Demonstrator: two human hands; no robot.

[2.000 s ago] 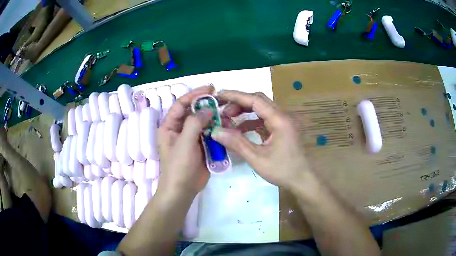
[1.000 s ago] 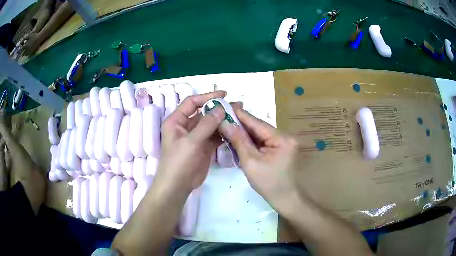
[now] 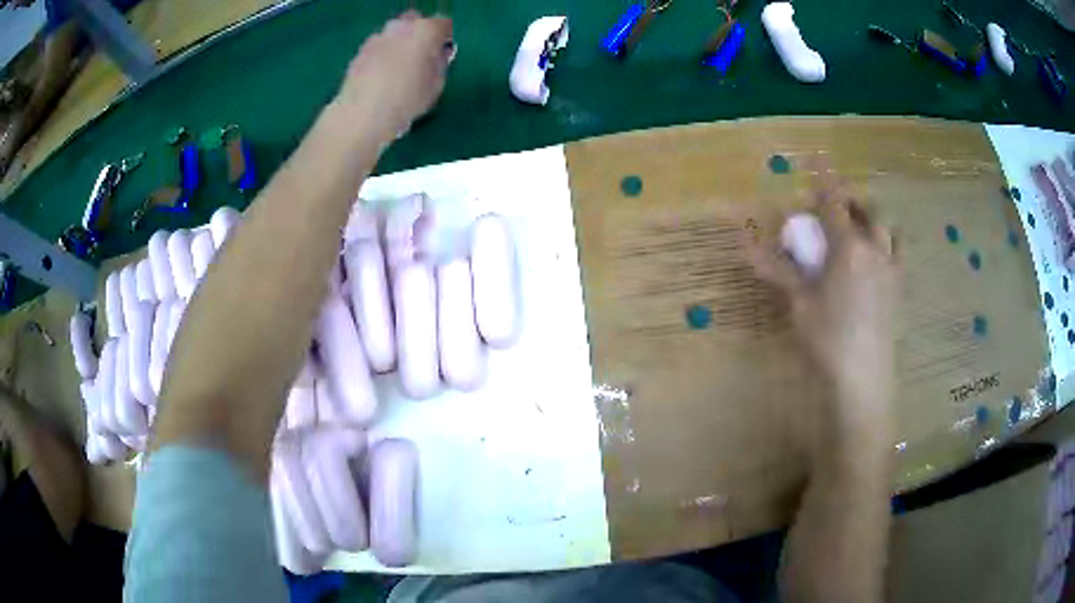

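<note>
My left hand [image 3: 404,68] is stretched over the green belt with its fingers curled downward. A small dark spot shows at its fingertips, and I cannot tell whether it holds anything. My right hand [image 3: 831,253] is blurred over the brown cardboard, its thumb and fingers around a pale pink housing shell [image 3: 805,242], which is partly hidden. Stacked housings [image 3: 416,324] lie closed side up on the white sheet, partly hidden by my left forearm. An opened-looking white shell [image 3: 538,59] lies on the belt right of my left hand.
The green belt [image 3: 472,118] crosses the back, carrying blue batteries [image 3: 726,47] with wires and another white shell [image 3: 793,42]. Brown cardboard [image 3: 672,436] lies at right, with pink parts [image 3: 1055,212] beyond it. Another person's arm [image 3: 41,454] shows at left.
My hands have parted and no longer hold the shell with the green board. The left moved up over the belt, the right onto the cardboard's housing. The view shifted right.
</note>
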